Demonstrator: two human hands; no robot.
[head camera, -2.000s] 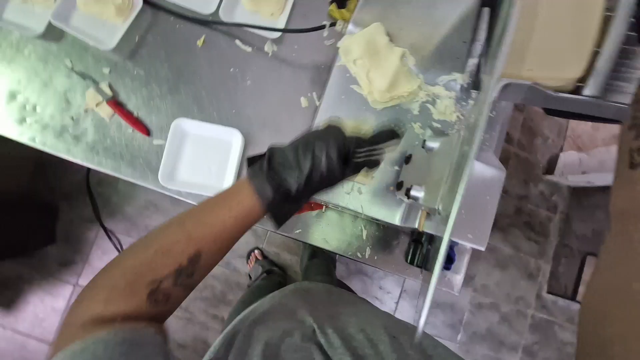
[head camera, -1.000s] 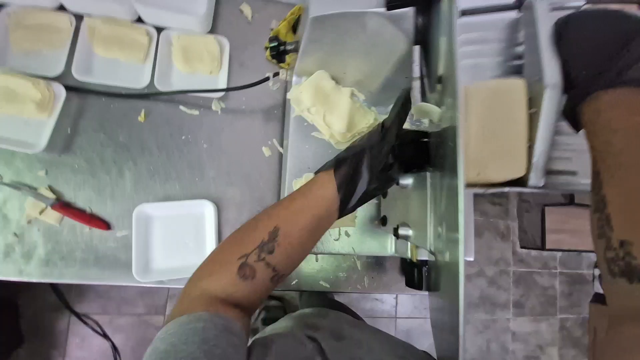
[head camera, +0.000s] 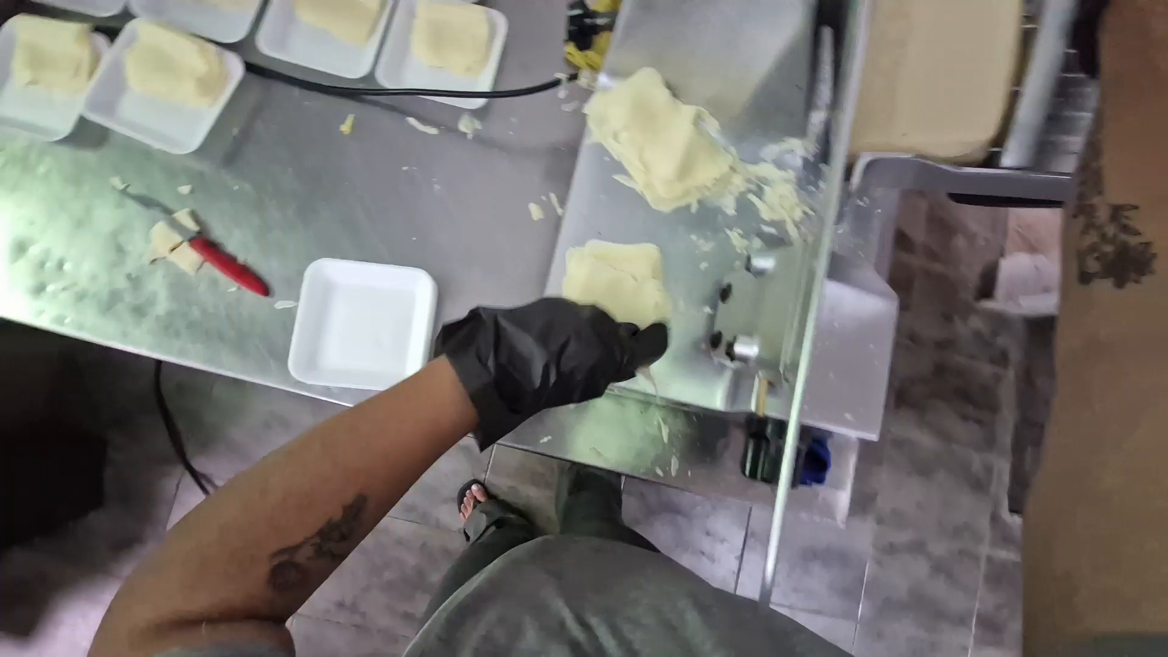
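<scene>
My left hand (head camera: 557, 360), in a black glove, is at the lower edge of a small stack of sliced cheese (head camera: 619, 283) on the slicer's metal tray (head camera: 575, 205); its fingers touch or grip that edge, which I cannot settle. Above lies a larger, uneven pile of cheese slices (head camera: 662, 141) with shreds beside it. An unused-looking white foam tray (head camera: 363, 324) sits left of my glove. My right hand is out of the frame; only its tattooed forearm shows at the right edge. A cheese block (head camera: 935, 78) rests on the slicer's carriage beyond the upright blade plate.
Several foam trays with cheese portions (head camera: 173, 68) stand at the upper left, a black cable (head camera: 392, 91) running beside them. A red-handled knife (head camera: 228, 265) lies on cheese scraps on the steel table (head camera: 438, 201). The slicer's knobs (head camera: 744, 349) are right of my glove.
My left hand has come back from beside the blade plate to the small stack near the tray's lower edge. My right hand, at the carriage a second ago, has left the view. The view has shifted.
</scene>
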